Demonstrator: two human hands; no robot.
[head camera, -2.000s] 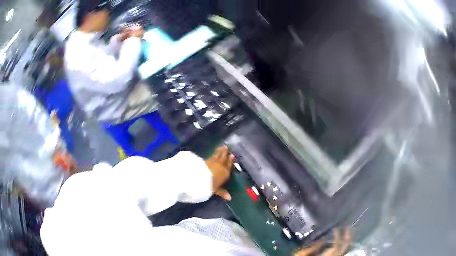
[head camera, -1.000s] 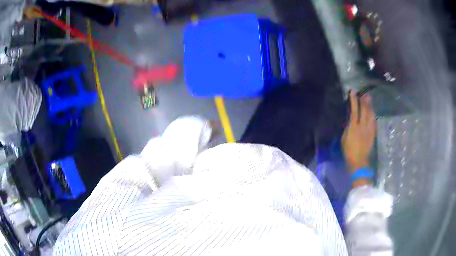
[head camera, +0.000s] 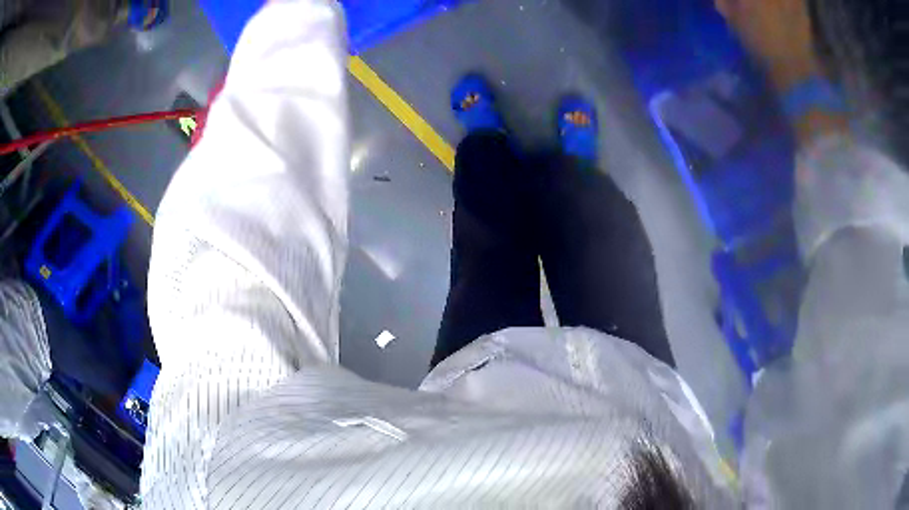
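A blue stool (head camera: 399, 28) is cut off by the top edge. My left sleeve reaches up to it and overlaps its near edge, but my left hand is out of the picture. My right hand (head camera: 769, 42) is at the top right, blurred and partly cut off, with a blue band (head camera: 812, 97) on the wrist. Its fingers cannot be made out, nor whether it holds anything.
My legs and blue sandals (head camera: 473, 100) are on the grey floor, beside a yellow line (head camera: 404, 115). Blue bins (head camera: 698, 125) stand at the right. A red pole (head camera: 100, 129), another blue stool (head camera: 78, 249) and a person's striped sleeve (head camera: 22, 339) are at the left.
The view has swung down to my legs and the floor. My left arm now extends up to the stool. My right hand shows higher, at the picture's top right, and the bench top has left view.
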